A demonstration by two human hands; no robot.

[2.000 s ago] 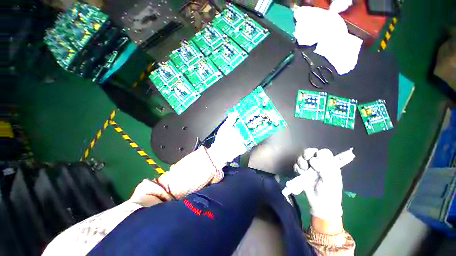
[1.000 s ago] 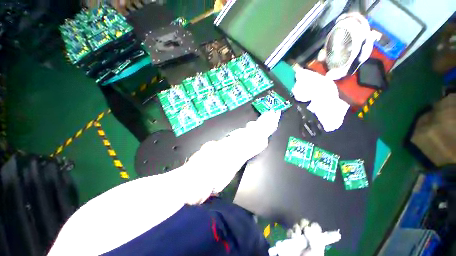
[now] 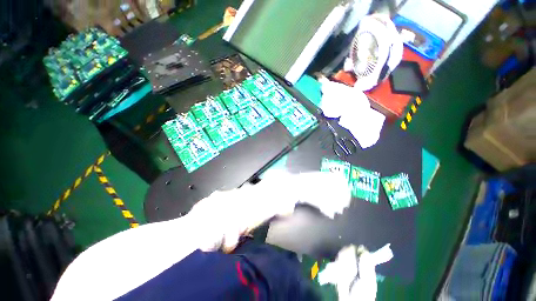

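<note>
Several green circuit boards [image 3: 213, 129] lie in close rows on the black tray [image 3: 235, 166]. Three loose boards [image 3: 365, 183] lie on the dark mat [image 3: 385, 226]. My left hand [image 3: 329, 191], in a white glove washed out by glare, reaches over the mat and covers the lower part of the leftmost loose board [image 3: 336, 167]. Its fingers do not show clearly, so a grip cannot be told. My right hand [image 3: 355, 273], white-gloved and cut by the bottom edge, is closed around a white wipe [image 3: 383, 254] whose ends stick out.
Black scissors [image 3: 342, 143] and a crumpled white cloth [image 3: 355, 114] lie at the mat's far edge. Beyond are a white fan [image 3: 365, 54] and a red-brown surface. Stacked boards [image 3: 88, 62] and a dark metal plate [image 3: 175, 66] are far left. A carton [image 3: 505, 126] and blue bins are right.
The board my left hand held now lies at the right end of the tray rows, let go. My left hand has moved back toward the loose boards. The view has shifted.
</note>
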